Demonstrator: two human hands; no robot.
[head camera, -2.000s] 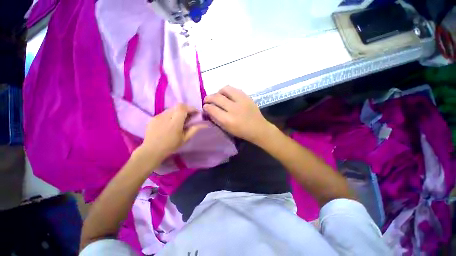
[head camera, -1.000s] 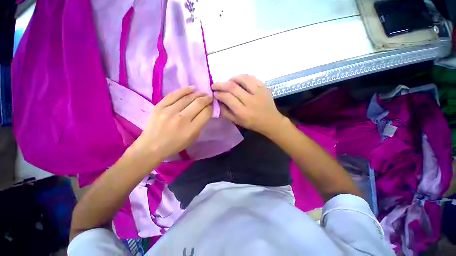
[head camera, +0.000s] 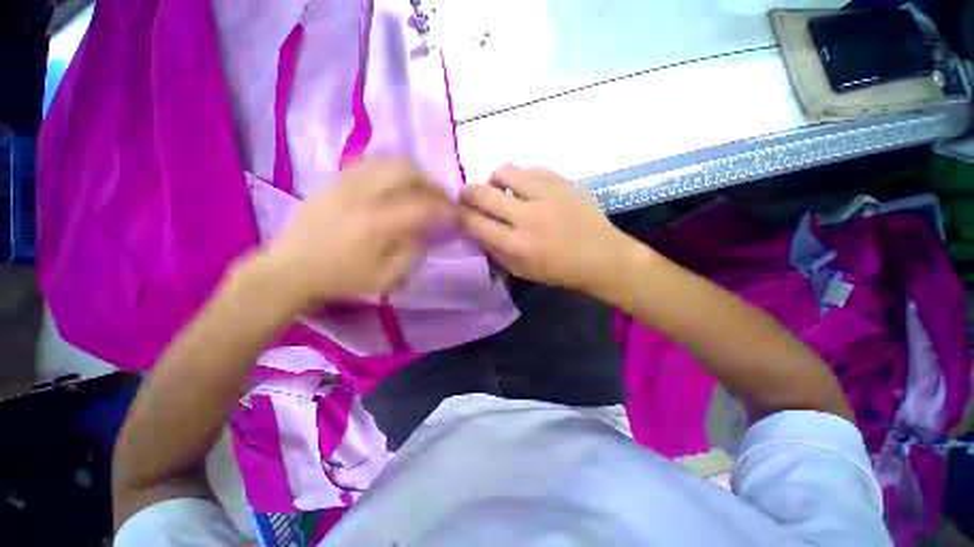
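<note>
A large garment panel (head camera: 139, 192), magenta on one face and pale pink on the other, lies over the left of the white table and hangs over its front edge toward my lap. Narrow magenta strips show along its pale part. My right hand (head camera: 534, 224) pinches the panel's right edge between thumb and fingers at the table's front edge. My left hand (head camera: 374, 230) is blurred, over the pale fabric just left of my right hand. Its fingertips are near the same edge, and I cannot tell whether they grip it.
A black phone (head camera: 870, 48) lies on a beige tray (head camera: 796, 64) at the back right. A ruler-marked strip (head camera: 748, 160) runs along the table's front edge. Magenta and pale pieces (head camera: 854, 342) are heaped at the right. More pieces (head camera: 310, 427) hang below my left forearm.
My left hand has lifted and blurred in motion over the fabric, its forearm swung outward. My right hand still holds the edge. The machine parts seen at the top earlier are out of view.
</note>
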